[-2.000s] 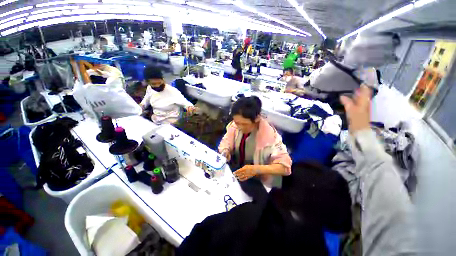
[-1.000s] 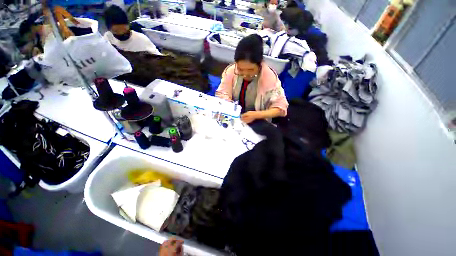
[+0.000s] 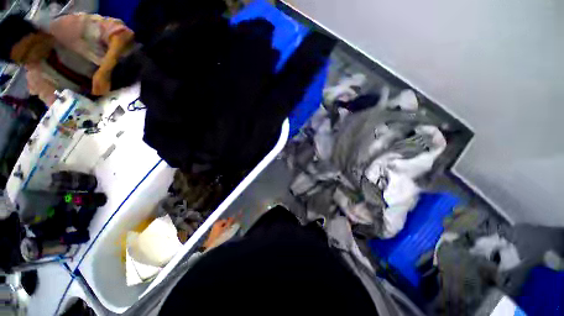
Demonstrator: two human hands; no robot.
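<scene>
My left hand is small and blurred beside the outer rim of the white trough, left of my dark clothing; its finger positions are unclear. My right hand is out of view. A loose heap of grey and white cloth pieces lies low in front of me by the wall. A large dark, nearly black cloth pile hangs over the table end and trough. A cream folded piece lies in the trough with brownish cloth.
A person in a pink top sits at the sewing machine, upper left. Dark thread cones stand on the table. A blue crate or sheet and more grey cloth lie lower right. A white wall bounds the right.
The view has turned right and down towards the floor by the wall. My right hand, raised near grey cloth two seconds ago, is gone from view. My left hand shows beside the trough.
</scene>
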